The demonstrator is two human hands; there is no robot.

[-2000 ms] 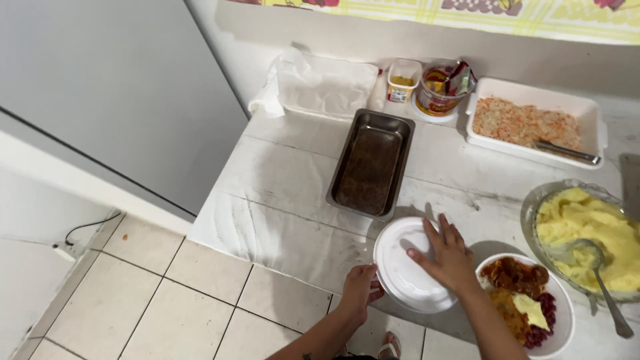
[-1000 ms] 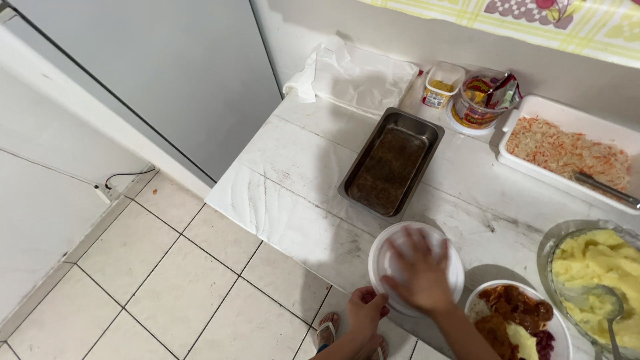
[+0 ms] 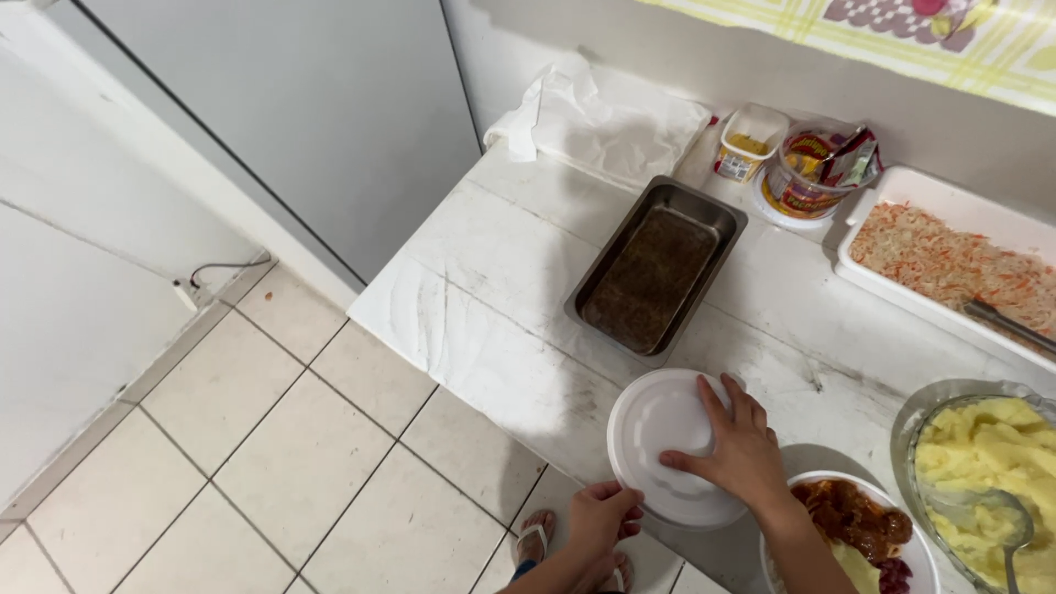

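A white round container with its lid on (image 3: pixel 660 445) stands at the counter's front edge. My right hand (image 3: pixel 737 445) rests spread on top of the lid, thumb and fingers apart. At the rim's near left, my left hand (image 3: pixel 606 513) pinches the edge between thumb and curled fingers. Just right of them, partly behind my right forearm, is an uncovered white bowl (image 3: pixel 928 569) with meat in sauce, a yellow food and dark red pieces. A glass bowl of mashed potato (image 3: pixel 982 445) with a metal spoon (image 3: pixel 1016 524) in it stands at the right.
Behind the lidded container lies a metal pan (image 3: pixel 652 280). Along the wall are white plastic bags (image 3: pixel 610 124), a small tub (image 3: pixel 747 144), a plastic bucket with packets (image 3: pixel 804 190) and a white tray of shredded salad (image 3: pixel 949 247) with tongs (image 3: pixel 1011 326). Sandalled feet (image 3: pixel 536 532) show below the counter edge.
My right hand, blurred over the lid one second ago, now lies more to the lid's right side. My left hand stays at the rim. The view has shifted somewhat.
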